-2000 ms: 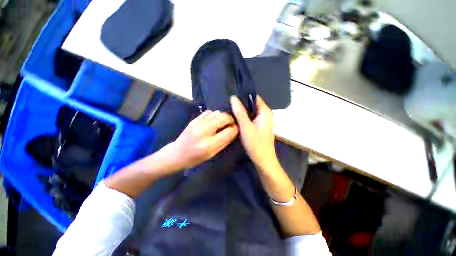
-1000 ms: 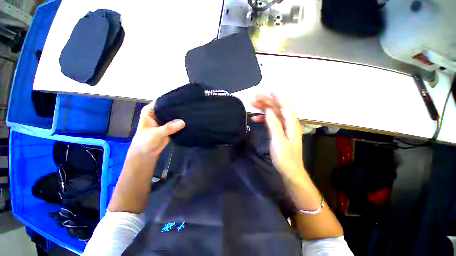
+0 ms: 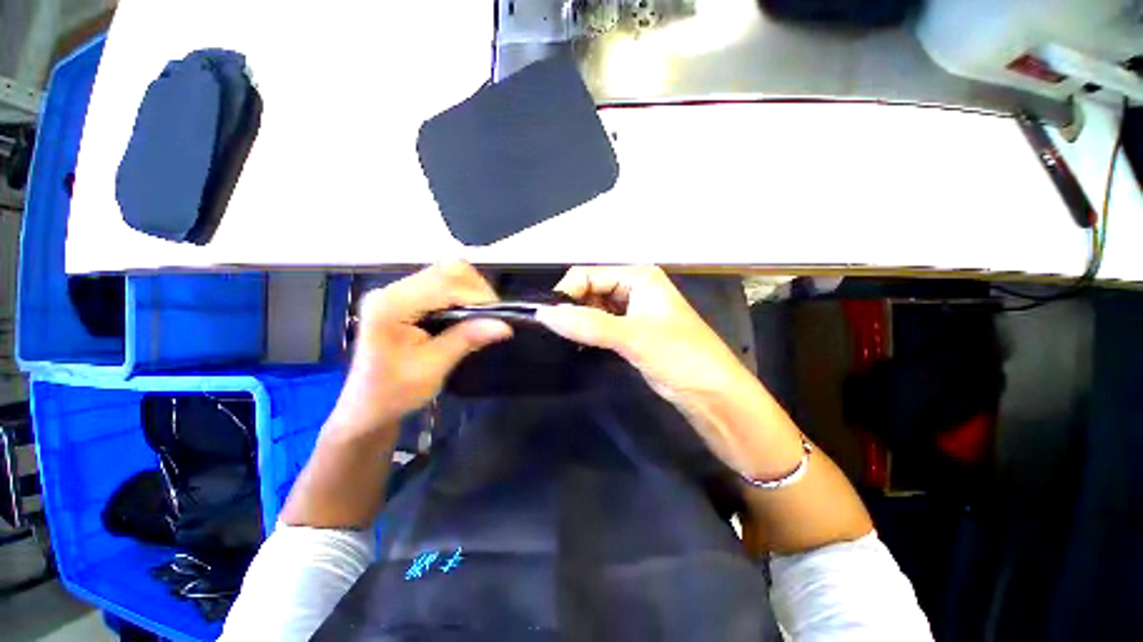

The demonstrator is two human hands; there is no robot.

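Observation:
A black pouch body point(image 3: 520, 364) is held over my lap, just below the table's front edge, with its narrow edge turned up and a thin shiny line along it. My left hand point(image 3: 420, 345) grips its left end, thumb on the near side. My right hand point(image 3: 633, 320) grips the right part of the same edge, thumb and fingers pinched on it. The hands nearly meet. The pouch's lower part blends into the dark apron. A single dark grey cut panel point(image 3: 518, 153) lies flat on the table beyond the hands.
A stack of cut panels point(image 3: 188, 148) lies on the white table point(image 3: 802, 188) at left. The sewing machine's steel bed point(image 3: 702, 57) and pale head point(image 3: 1003, 44) are at top right. Thread snips point(image 3: 1059, 169) lie near a cable. Blue bins point(image 3: 263, 470) at left hold black pieces.
The pouch has turned from its broad face showing to edge-up and sits close to the apron. My right hand has moved from beside it onto its edge. The view has shifted.

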